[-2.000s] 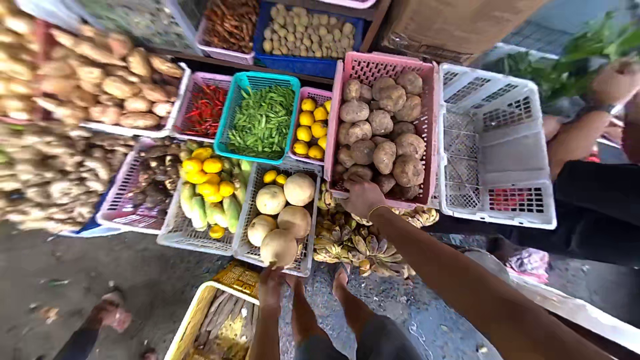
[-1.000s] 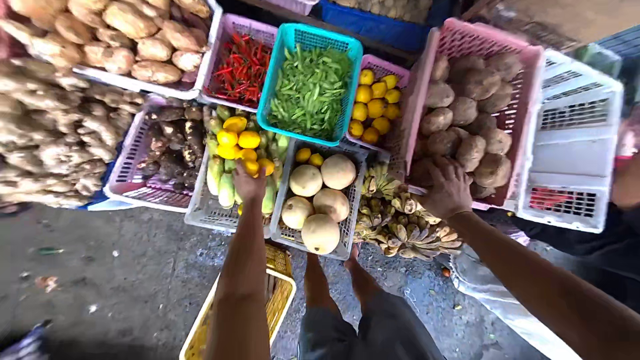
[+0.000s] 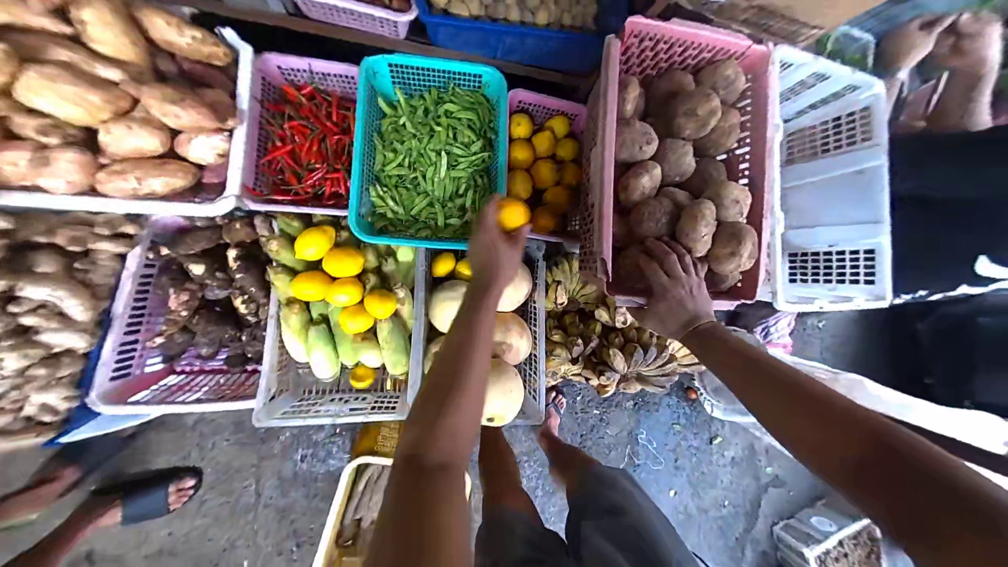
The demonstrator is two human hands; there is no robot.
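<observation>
A yellow citrus fruit [image 3: 513,213] is in my left hand [image 3: 498,244], above the lower right corner of the teal basket [image 3: 432,61] of green pods. Just right of it, a pink basket holds more yellow citrus fruits [image 3: 543,173]. My right hand [image 3: 673,291] lies over the lower edge of the pink crate [image 3: 760,181] of brown tubers [image 3: 677,161], its fingers against them. More yellow citrus fruits [image 3: 344,261] lie on pale green corn ears [image 3: 323,350] in a grey crate. My left forearm partly covers the pale round melons [image 3: 502,392].
Red chillies [image 3: 307,146], large tubers [image 3: 75,94] and dark roots [image 3: 209,287] fill baskets at left. Banana bunches [image 3: 622,354] lie below the pink crate. A white crate [image 3: 835,181] stands right, beside another person's hands [image 3: 945,71]. A sandalled foot [image 3: 150,494] is lower left.
My left hand has moved right, from the yellow fruits on the corn to the teal basket's corner, and now holds a yellow fruit. My right hand remains at the pink crate.
</observation>
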